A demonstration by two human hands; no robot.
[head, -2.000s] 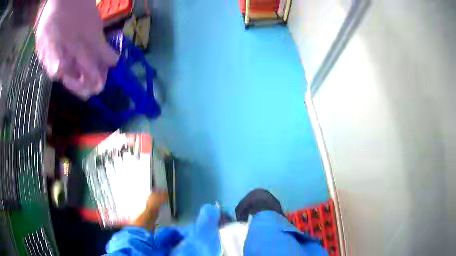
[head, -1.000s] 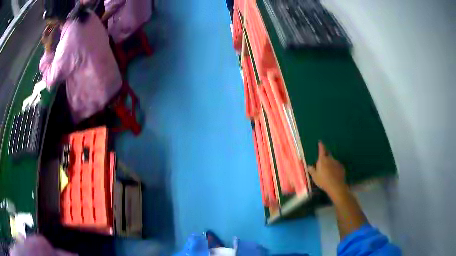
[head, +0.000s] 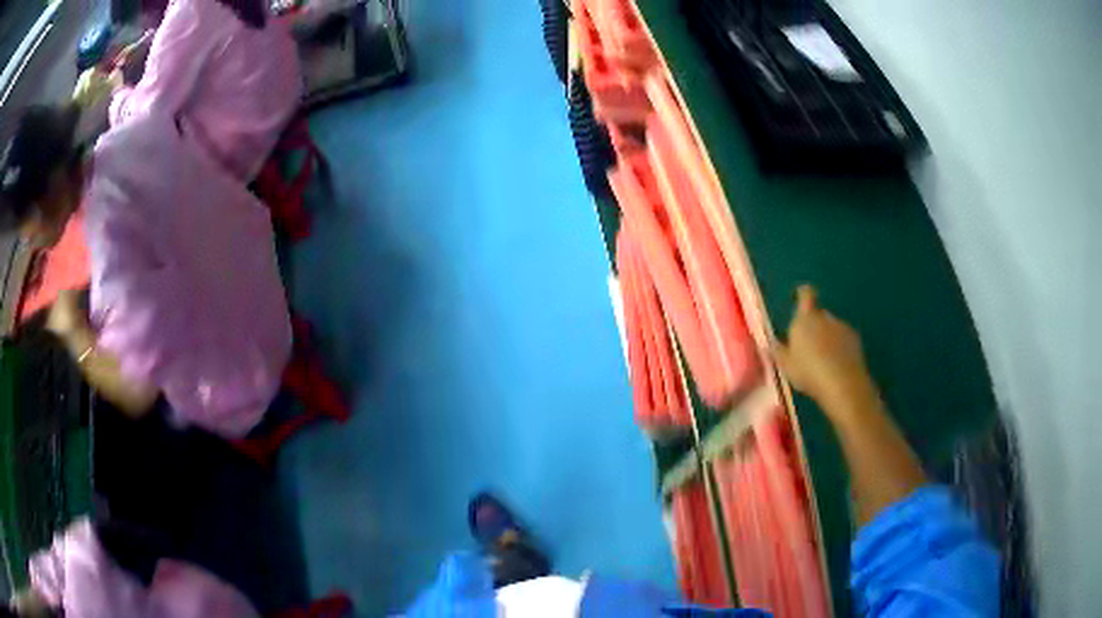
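My right hand [head: 824,353] is over the pale front edge of a green-topped rack [head: 786,229], on the right. One finger points forward over the green top and another is near the rail. Nothing shows in the hand. Whether it rests on the rack is hard to tell, as it is slightly blurred. My left hand is not in view; only blue clothing shows at the bottom edge. Stacked red trays or crates [head: 689,266] fill the rack's shelves below my hand. A stack of black trays [head: 798,91] with a white label [head: 821,52] lies on the rack's far part.
A blue aisle floor [head: 459,302] runs ahead, with my dark shoe [head: 508,531] on it. Workers in pink smocks [head: 181,266] sit at the left bench on red stools [head: 317,374]. A pale wall stands at the right. Dark ribbed trays [head: 985,507] are blurred at lower right.
The view has moved along the aisle to the rack and seated workers. My right hand, first seen one second ago, remains near the rack's edge. The black tray stack now shows a white label.
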